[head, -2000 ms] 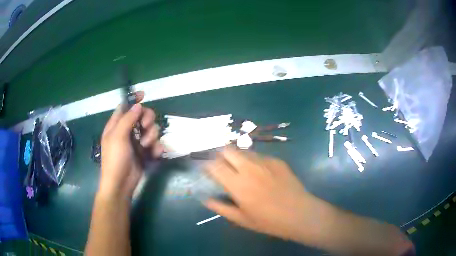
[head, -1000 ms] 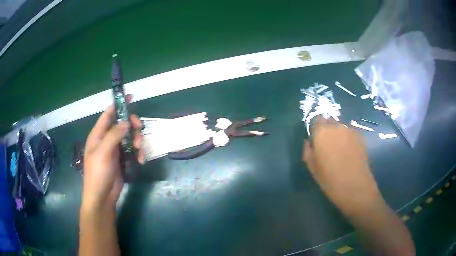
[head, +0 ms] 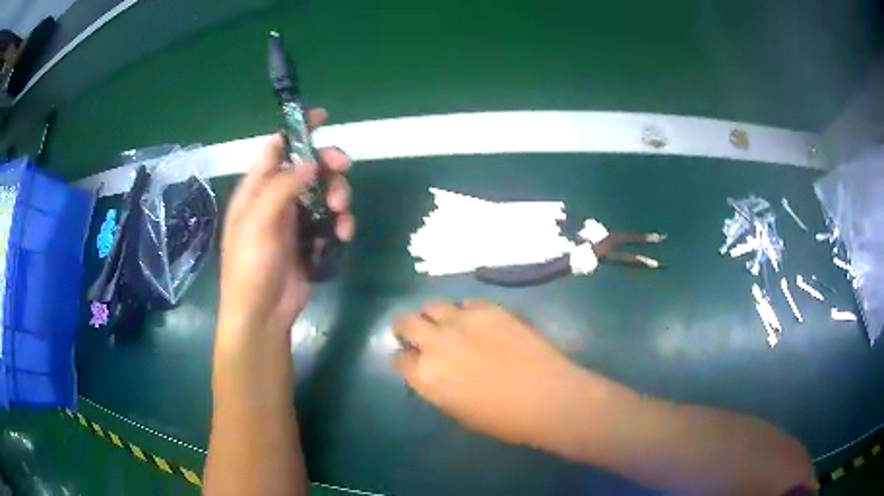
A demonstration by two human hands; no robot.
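My left hand (head: 281,213) holds a black tapered housing (head: 294,121) upright, its pointed nose away from me. Its open side shows a green circuit board; its wide tail is partly behind my fingers. My right hand (head: 475,363) is low over the bench, right of my left hand, with curled fingers. Whether it holds a small part cannot be told. A stack of white strips (head: 489,232) lies beyond my right hand. A brown-handled pronged tool (head: 528,272) with white wrapping lies beside the stack.
A blue bin (head: 39,291) stands far left. Beside it are cyan pieces (head: 109,233), pink-purple pieces (head: 99,313) and a clear bag (head: 174,228) with black parts. Small white parts (head: 754,232) lie right, near a translucent bag (head: 863,228). A pale rail (head: 523,133) borders the green belt (head: 504,58).
My right hand has moved left from the small white parts to below the strip stack. My left hand still holds the housing. The view has turned left, showing more of the blue bin.
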